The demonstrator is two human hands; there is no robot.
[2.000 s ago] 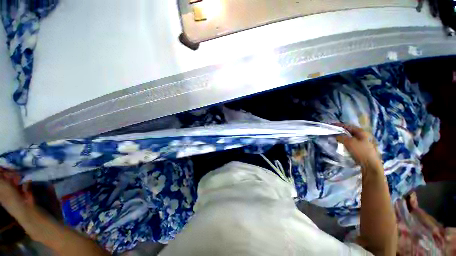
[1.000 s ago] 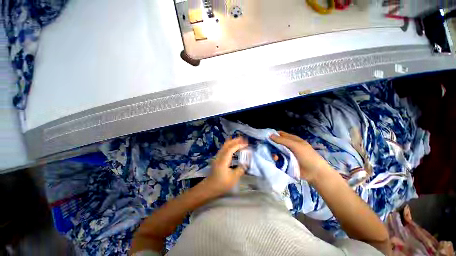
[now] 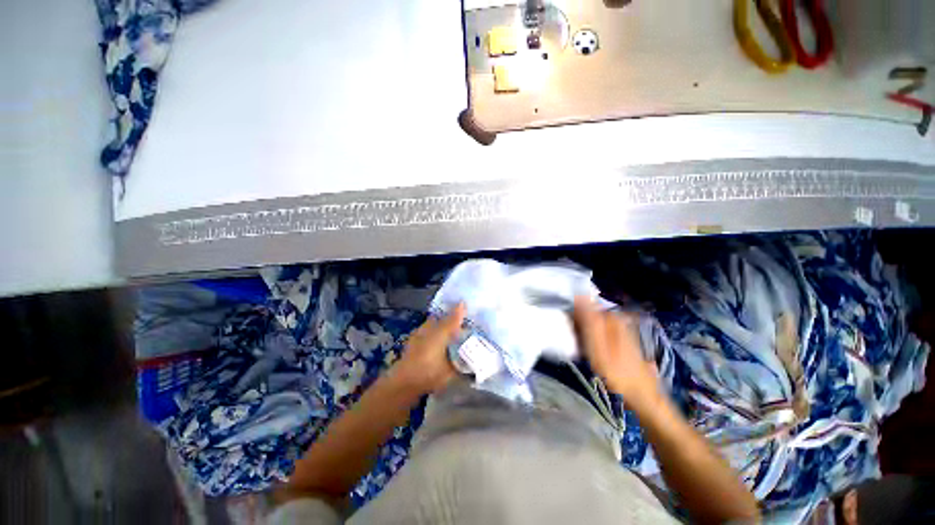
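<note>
A pale blue-white garment piece [image 3: 513, 303], wrong side showing, is bunched above my lap just below the table's front edge. A small white patch like a label shows on it near my left hand. My left hand [image 3: 441, 349] holds its left side, with the fingers partly hidden by the cloth. My right hand [image 3: 610, 344] is at its right side and blurred; whether it grips the cloth cannot be told.
The white table [image 3: 287, 113] has a ruler strip [image 3: 338, 217] along its front edge. The machine bed [image 3: 636, 82] carries yellow and red scissor handles [image 3: 764, 36]. Blue floral bundles [image 3: 748, 328] lie right and left of my lap. A blue crate [image 3: 169, 385] is at left.
The long strip stretched between my hands two seconds ago is now gathered into a bunch. Since one second ago the cloth has spread paler side out, and the view has shifted, showing more of the machine bed.
</note>
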